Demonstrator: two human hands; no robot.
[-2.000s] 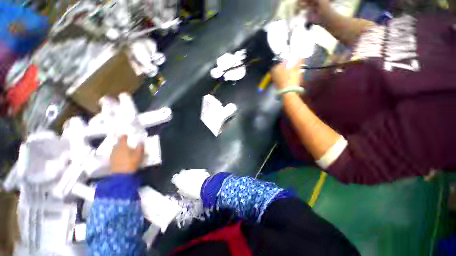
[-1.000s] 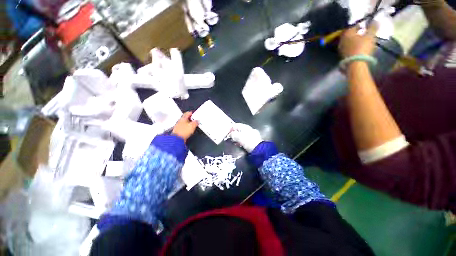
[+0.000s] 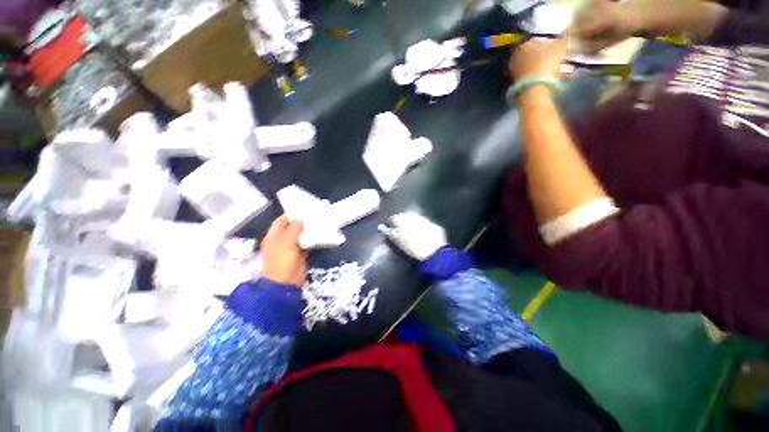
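Observation:
My left hand (image 3: 285, 251), bare, holds a white plastic housing (image 3: 314, 218) by its box end over the dark bench. Its round-ended arm points right, towards my right hand. My right hand (image 3: 415, 235), in a white glove, is just right of the arm's end and apart from it. The fingers are slightly blurred, and I cannot tell if they hold a small piece. A loose pile of small white plastic clips (image 3: 339, 294) lies on the bench in front of me, below the housing.
A heap of white housings (image 3: 160, 194) covers the left side. One housing (image 3: 390, 152) lies alone ahead. Beyond it are round white sub-assemblies (image 3: 431, 67). Cartons (image 3: 198, 52) stand at the far left. Another person's arm (image 3: 561, 160) reaches over the bench at the right.
The housing was held between both hands with its flat box face up. Now only my left hand holds it, turned so its arm shows, and my right hand is apart from it.

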